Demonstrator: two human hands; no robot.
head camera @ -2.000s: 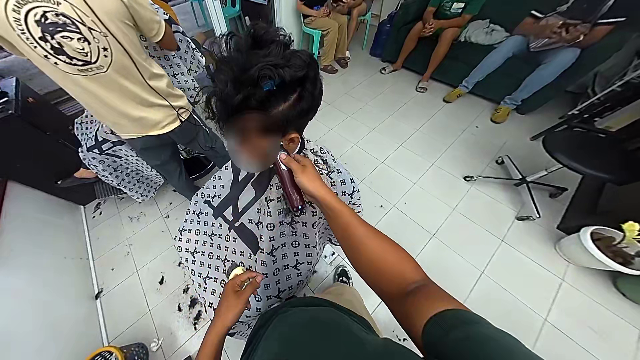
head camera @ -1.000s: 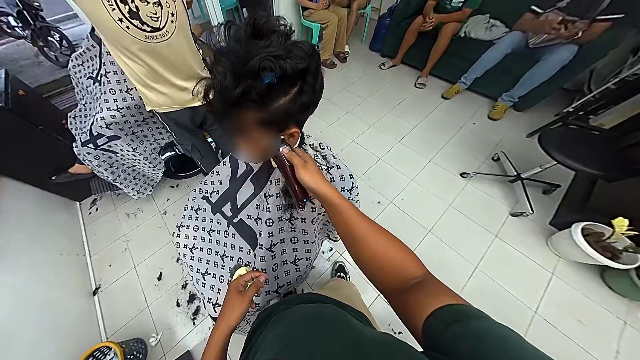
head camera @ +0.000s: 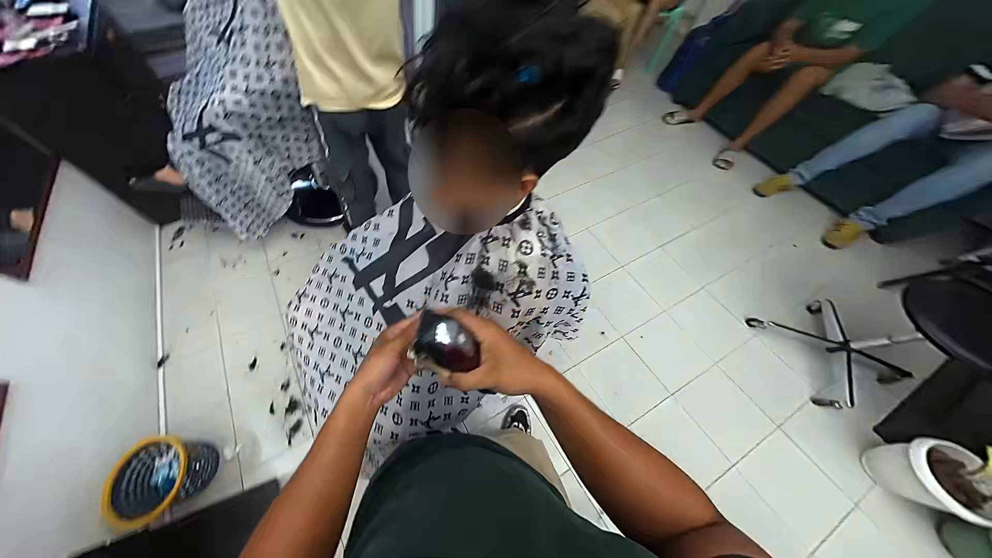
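My right hand [head camera: 492,353] holds a dark red, shiny hair clipper [head camera: 447,342] in front of my chest. My left hand [head camera: 386,363] touches the clipper's left side; a pale small thing shows between the hands, too hidden to name. Just beyond them sits a person in a white patterned barber cape [head camera: 349,310], with loose cut hair on its shoulder and front. The person's dark curly hair [head camera: 511,77] has a blue clip [head camera: 529,74] in it, and the side above the ear is cut shorter.
A yellow-rimmed basket [head camera: 144,482] stands at lower left, near hair clippings on the tiled floor [head camera: 666,349]. Another caped person and a standing person are behind at left. On the right are a wheeled chair base [head camera: 841,349], a plant pot [head camera: 899,469] and people on a green sofa [head camera: 732,132].
My right hand has brought the clipper down from beside the seated person's neck to my left hand. The standing person in the pale shirt has shifted. The view has tilted down.
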